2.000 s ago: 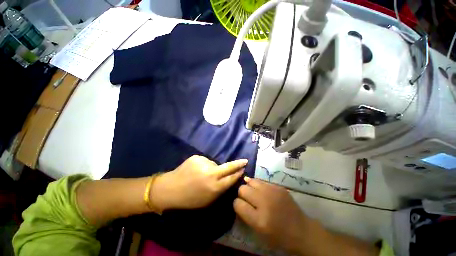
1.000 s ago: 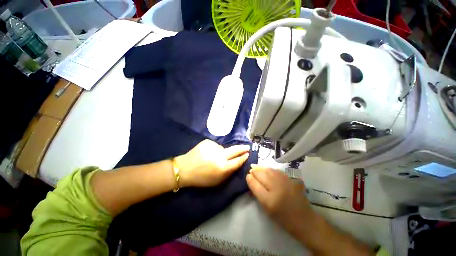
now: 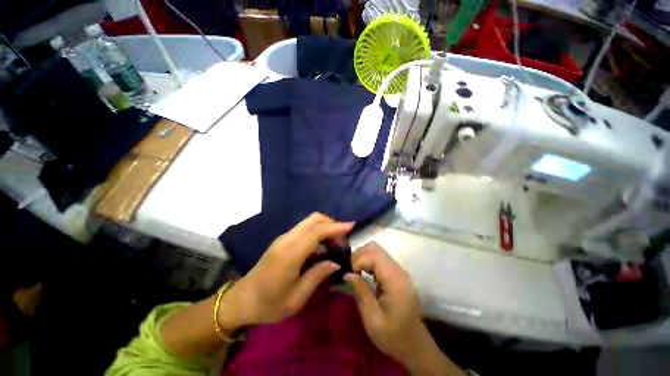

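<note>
A dark navy garment piece [image 3: 316, 147] lies on the white table, left of and up to the needle area of the white sewing machine [image 3: 499, 139]. Its near end comes over the front edge toward my hands. My left hand [image 3: 290, 272] and my right hand [image 3: 386, 297] pinch a small bunched dark part of cloth [image 3: 334, 255] between thumbs and fingers, in front of the table edge. The bunched part looks joined to the piece, but my fingers hide the link. The presser foot [image 3: 397, 178] stands at the cloth's right edge.
Red-handled snips [image 3: 506, 228] lie on the machine bed. A white lamp [image 3: 367, 130] and a yellow-green fan [image 3: 391, 55] stand behind the cloth. Paper [image 3: 209, 95], cardboard [image 3: 139, 172] and bottles [image 3: 117, 66] are at left. An accessory tray with dark items [image 3: 621, 290] is at right.
Both hands have moved back from beside the needle to over the lap, drawing the cloth's near part along. The view has tilted up and shows more of the background.
</note>
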